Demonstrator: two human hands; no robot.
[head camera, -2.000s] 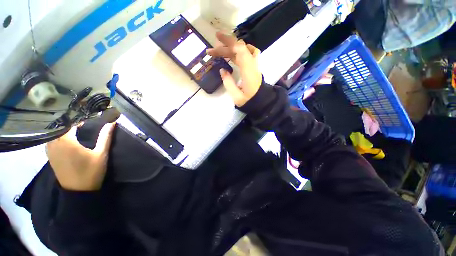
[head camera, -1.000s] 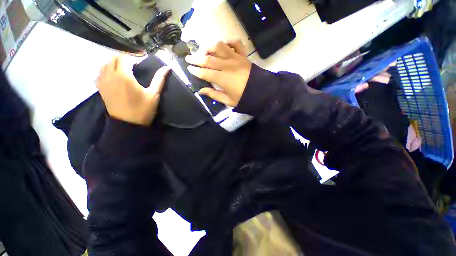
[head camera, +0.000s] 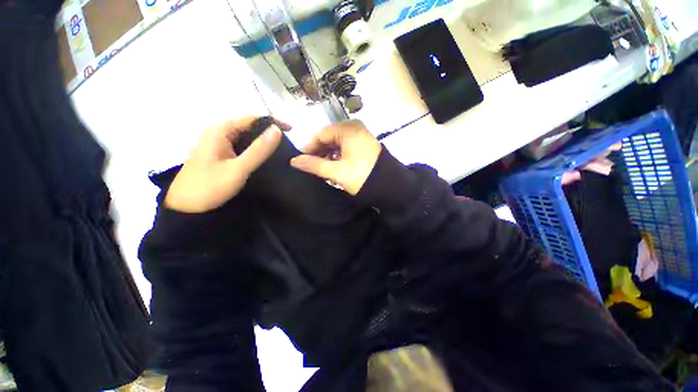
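My left hand (head camera: 218, 164) pinches the upper edge of a black garment piece (head camera: 295, 187) between thumb and fingers. My right hand (head camera: 342, 155) holds the same cloth at its right edge, with thumb and finger close together. The cloth hangs down towards my lap and merges with my dark sleeves. Both hands are just in front of the presser foot and needle area (head camera: 337, 92) of the sewing machine. Whether the cloth touches the machine bed is hidden by the hands.
A smartphone (head camera: 439, 70) lies right of the needle area. A folded black bundle (head camera: 559, 53) lies further right. A blue plastic basket (head camera: 570, 222) with black, pink and yellow scraps stands at right. A long black garment pile (head camera: 57, 230) drapes at left. A cream-white knob (head camera: 354, 34) is above.
The right hand has left the phone and come to the cloth. The cloth and both hands are now in front of the needle area, no longer beside it. The phone's screen has gone dark.
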